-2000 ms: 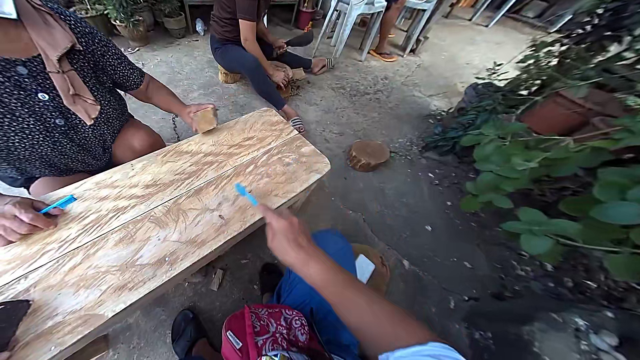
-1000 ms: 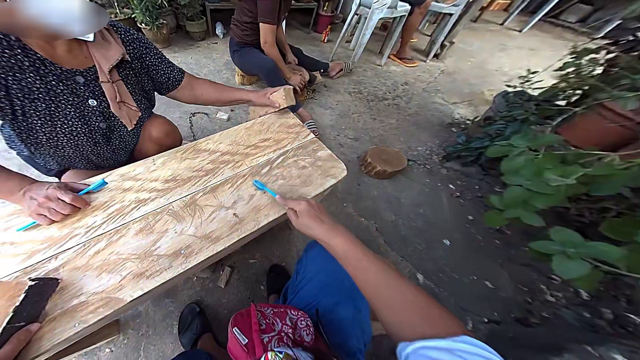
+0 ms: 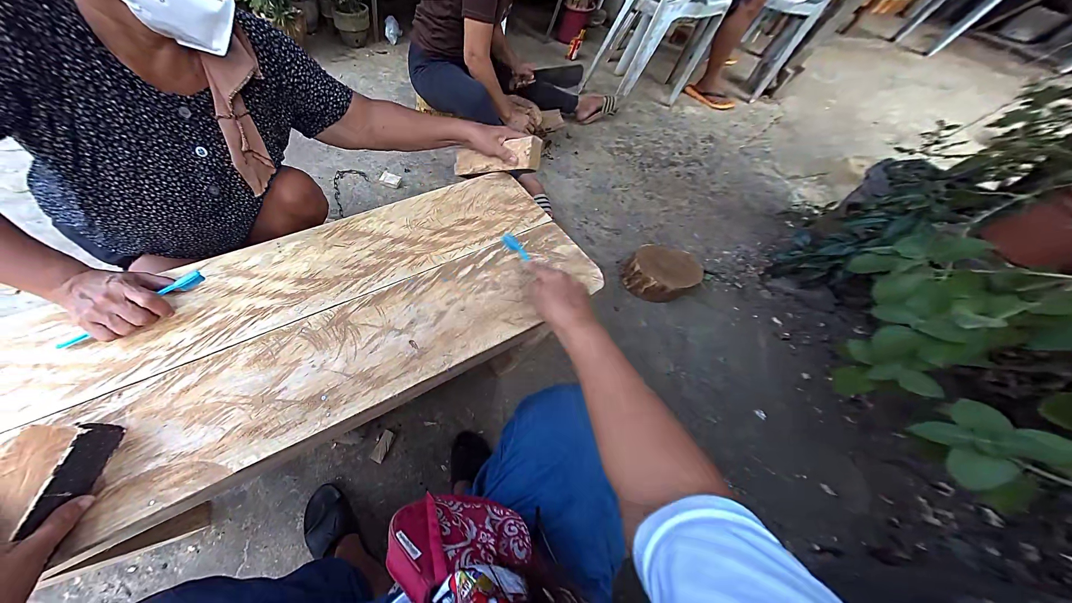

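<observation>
My right hand [image 3: 559, 295] is closed around a blue toothbrush [image 3: 516, 247], its head over the right end of a pale wooden board bench [image 3: 368, 285] marked with brown streaks. At the lower left edge, my left hand [image 3: 50, 532] holds a wooden block [image 3: 33, 469] with a dark, rough side; part of the block and hand is cut off by the frame. Across the bench, a person's hand [image 3: 117, 301] holds another blue toothbrush [image 3: 182, 282]. That person's other hand [image 3: 492, 141] grips a light wooden block [image 3: 502, 157] at the bench's far corner.
A round wood slab [image 3: 662, 272] lies on the concrete beyond the bench's right end. Leafy plants [image 3: 938, 310] stand at the right. Another person [image 3: 469, 67] sits on the ground behind, near white plastic chairs [image 3: 662, 33]. A red patterned bag [image 3: 461, 536] rests on my lap.
My left hand and its block have come into view at the lower left. The view has shifted. The other person's toothbrush now points up to the right, across a lowered hand.
</observation>
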